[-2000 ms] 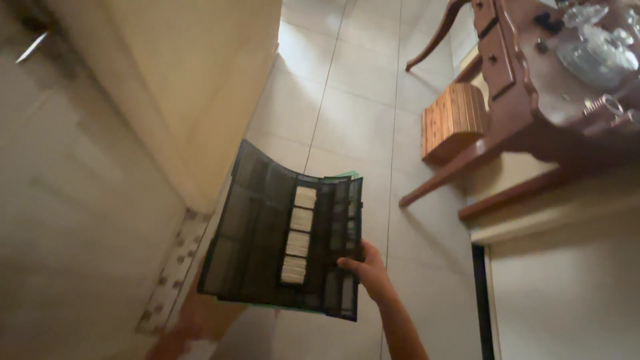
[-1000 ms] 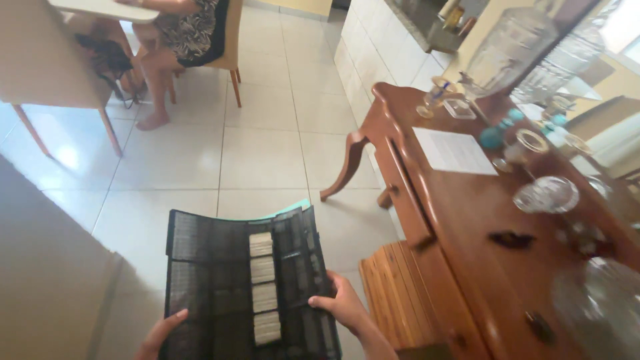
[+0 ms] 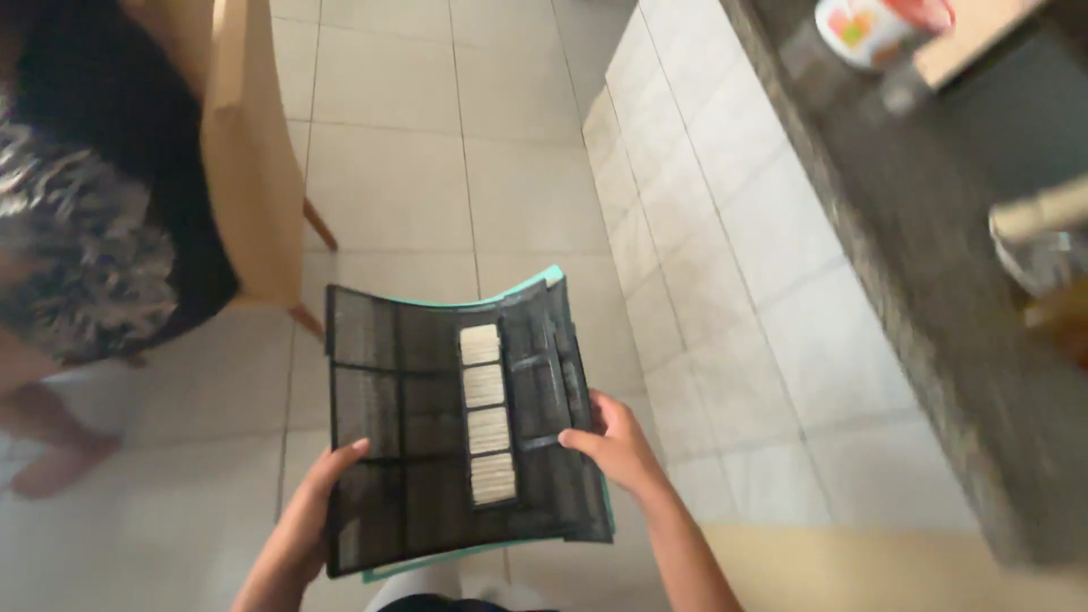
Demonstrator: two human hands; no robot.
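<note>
A curved black mesh air-conditioner filter (image 3: pixel 425 416) is held low in front of me, with a column of white pleated inserts (image 3: pixel 487 408) set in its frame. Turquoise edges of something beneath it (image 3: pixel 544 276) show along its top, bottom and right sides. My left hand (image 3: pixel 319 489) grips the filter's left edge, thumb on top of the mesh. Gripping the right edge is my right hand (image 3: pixel 616 442), its thumb over the frame and its fingers partly hidden behind.
A person in a patterned garment (image 3: pixel 85 229) sits on a wooden-legged chair (image 3: pixel 234 153) at the left. On the right a stone countertop (image 3: pixel 858 229) above a tiled wall (image 3: pixel 722 212) bears a white container (image 3: pixel 880 30) and a glass item (image 3: pixel 1037 255). Tiled floor (image 3: pixel 391 187) lies between.
The view has moved forward past the wooden table to the chair and counter. My left hand, blurred beneath the filter two seconds ago, now shows at its left edge. My right hand still holds the right edge.
</note>
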